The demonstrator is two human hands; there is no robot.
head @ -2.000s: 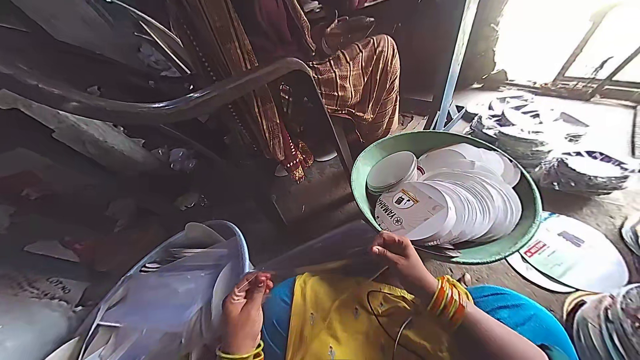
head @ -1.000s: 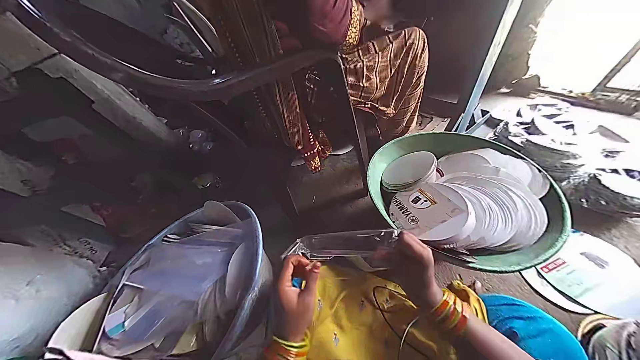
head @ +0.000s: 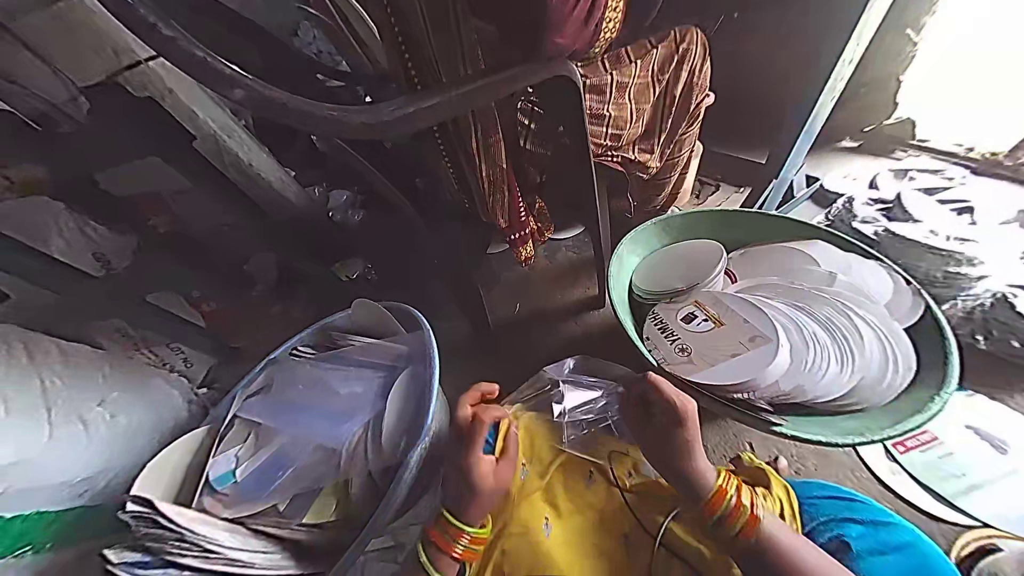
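Observation:
A clear plastic bag [head: 588,400] is stretched out over the yellow cloth on my lap. My right hand [head: 666,424] grips its right edge. At the bag's left edge is my left hand [head: 484,452], fingers curled and partly apart; whether they pinch the film cannot be told. On the right a green basin [head: 864,428] holds many round white discs [head: 832,344], and a printed disc [head: 708,336] lies at their front. To the left, a blue-rimmed tub [head: 436,376] contains clear plastic sheets [head: 312,400] and pale discs.
A person in checked cloth [head: 648,104] sits beyond, behind a dark curved metal bar [head: 352,116]. Folded papers [head: 208,540] and a large white sack [head: 80,424] lie at the left. Plastic-wrapped stacks [head: 936,216] and large round sheets [head: 968,464] are at the right.
The clear bag, held as a narrow strip between my hands a second ago, is now spread wider and lower. The view has shifted somewhat.

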